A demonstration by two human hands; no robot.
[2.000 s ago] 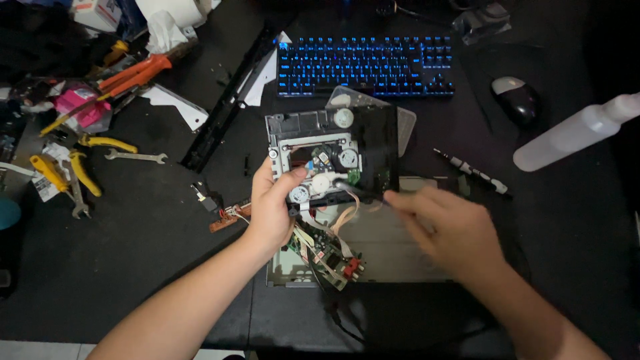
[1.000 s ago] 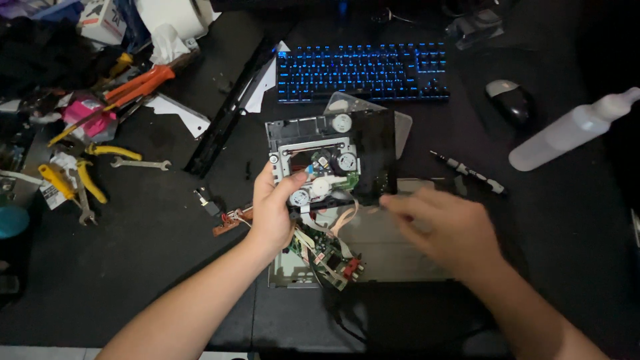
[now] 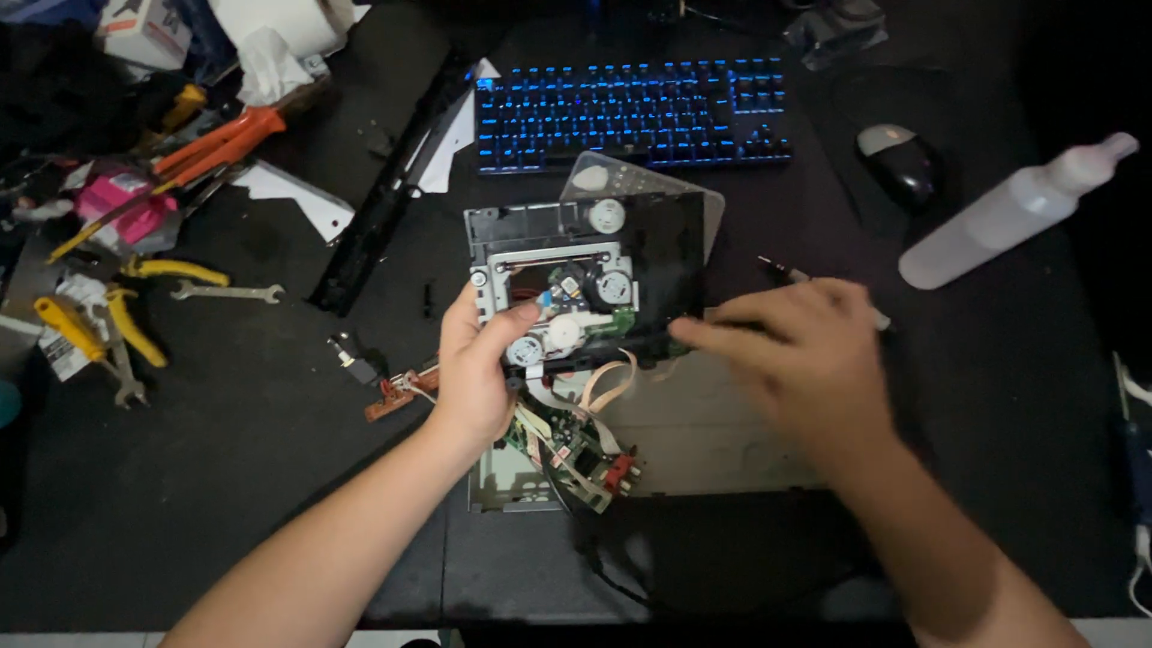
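My left hand (image 3: 481, 369) grips the left edge of a black optical disc drive mechanism (image 3: 666, 261), its thumb near the laser pickup (image 3: 569, 286). Round motor hubs and a white gear (image 3: 565, 333) show on the mechanism. My right hand (image 3: 792, 351), blurred, is at the mechanism's lower right corner with the index finger extended; whether anything is between its fingers cannot be told. Below hangs a green circuit board (image 3: 576, 450) with flat ribbon cables (image 3: 612, 387) and a red connector block (image 3: 621, 472). Under these lies a flat metal casing panel (image 3: 720, 432).
A lit keyboard (image 3: 630, 117), a mouse (image 3: 898, 162) and a translucent bottle (image 3: 1008, 216) lie beyond. A pen-like tool (image 3: 778, 265) is partly behind my right hand. Orange-handled pliers (image 3: 220, 139), a wrench (image 3: 229, 292) and a black plastic strip (image 3: 387, 198) are at left.
A dark tool-like thing at my right fingers two seconds ago no longer shows over the mechanism. My left hand keeps its hold on the mechanism.
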